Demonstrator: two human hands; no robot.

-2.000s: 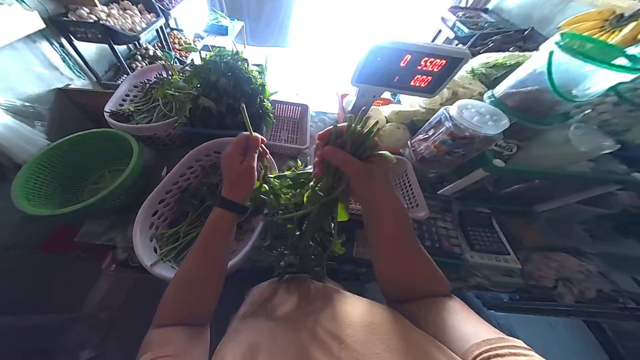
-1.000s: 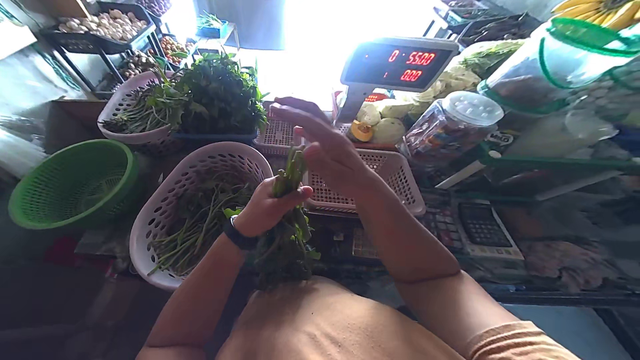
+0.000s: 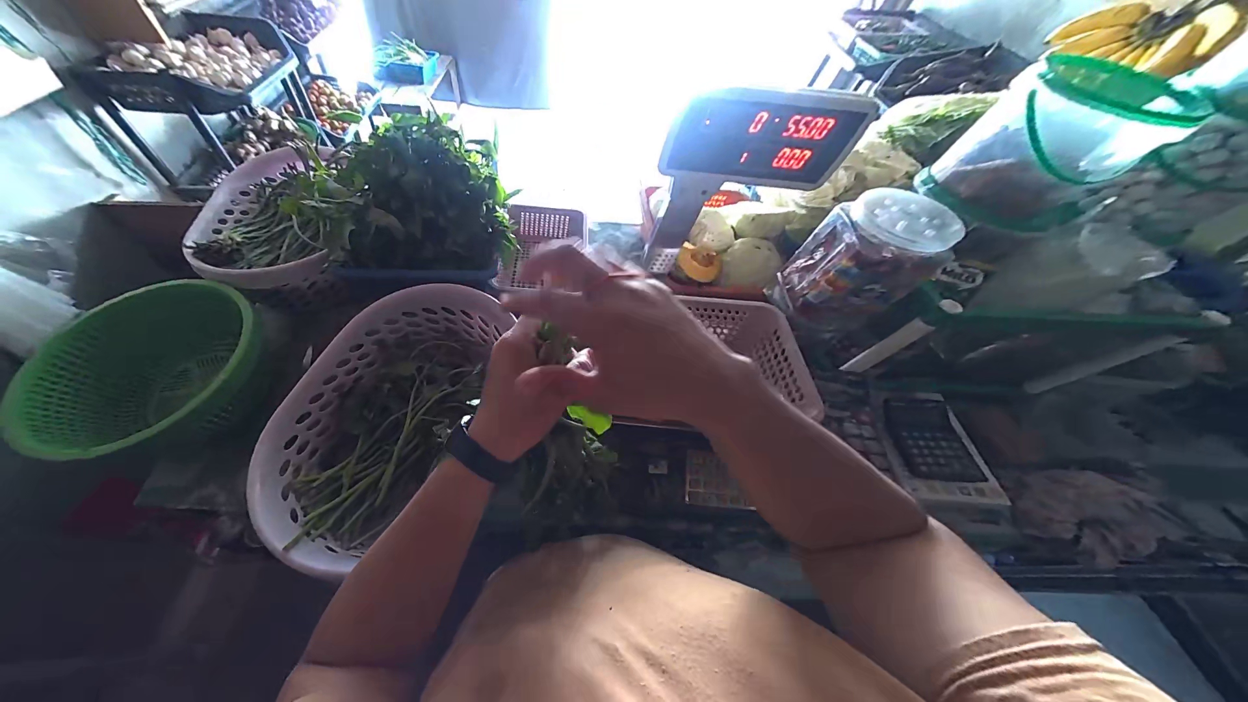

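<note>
My left hand [image 3: 526, 390], with a dark band at the wrist, grips the stems of a bunch of leafy greens [image 3: 575, 463] whose leaves hang down in front of my body. Over the stem ends is my right hand [image 3: 624, 327], blurred, its fingers stretched across the top of my left hand. It hides most of the stems, and whether it grips anything is unclear. Just left of my hands, a pale oval plastic basket [image 3: 283, 429] holds loose green stems [image 3: 390, 458].
Behind my hands stand a digital scale display [image 3: 765, 136] and a pink basket [image 3: 770, 351]. A green basket [image 3: 127, 370] is at left, near piled leafy greens [image 3: 419, 195]. At right are a plastic jar [image 3: 868, 253], a calculator [image 3: 931, 444] and a green-rimmed container [image 3: 1033, 146].
Two seconds ago my right hand held the greens and my left hand held a stem beside them. The bunch has since passed into my left hand, and my right hand has come over its stem ends.
</note>
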